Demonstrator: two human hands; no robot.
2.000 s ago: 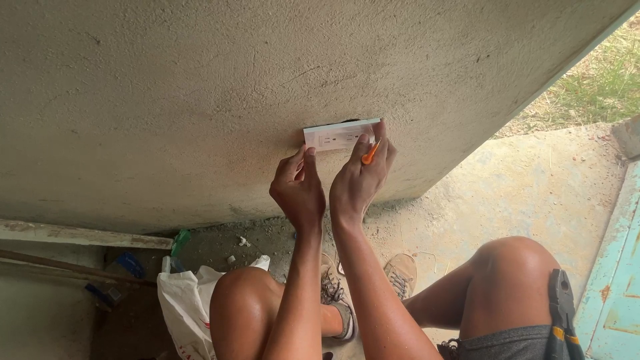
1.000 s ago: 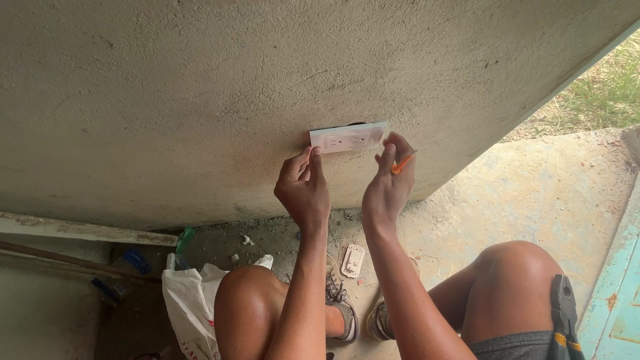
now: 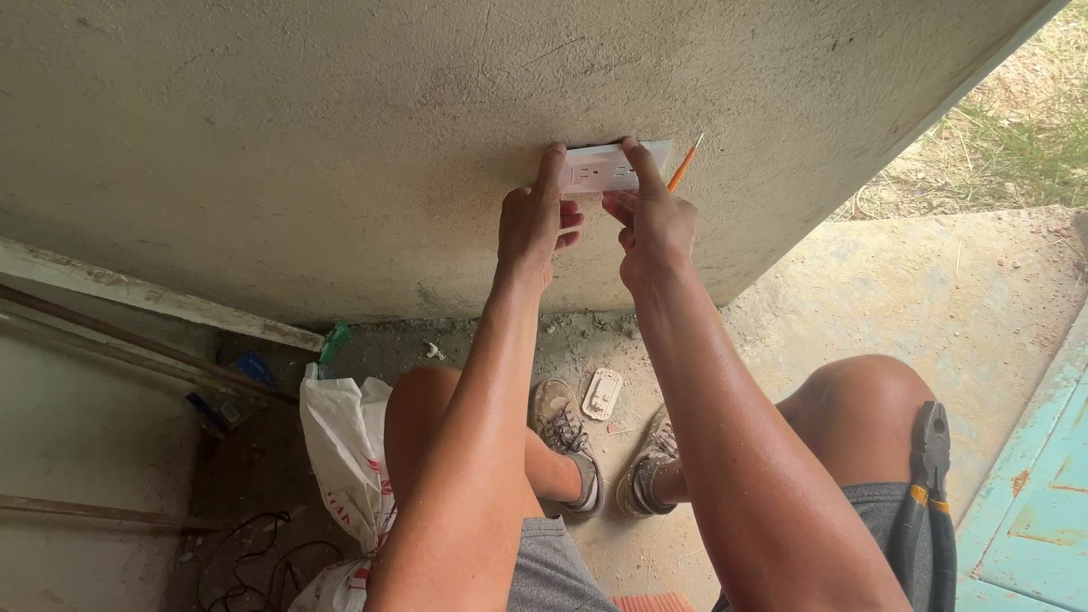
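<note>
A white double electrical outlet with its cover plate (image 3: pixel 605 173) lies against the rough plastered wall. My left hand (image 3: pixel 534 223) holds its left end, thumb or finger at the upper left corner. My right hand (image 3: pixel 660 217) presses the plate near its right end with one finger over the top edge, the other fingers curled below. A thin orange screwdriver (image 3: pixel 685 163) sticks up from beside my right hand; how it is held is hidden. Between plate and wall a dark strip shows along the top edge.
Between my shoes lies a white plastic plate (image 3: pixel 603 393). Lineman's pliers (image 3: pixel 932 476) rest on my right thigh. A white sack (image 3: pixel 344 442) stands left of my knee, near a dark cable (image 3: pixel 246 569). A light blue painted panel (image 3: pixel 1041 501) is at the right.
My right hand, whose fingers were off the plate's right end one second ago, is now on the plate. The screwdriver now points up and away. Both hands now press near the plate's top edge.
</note>
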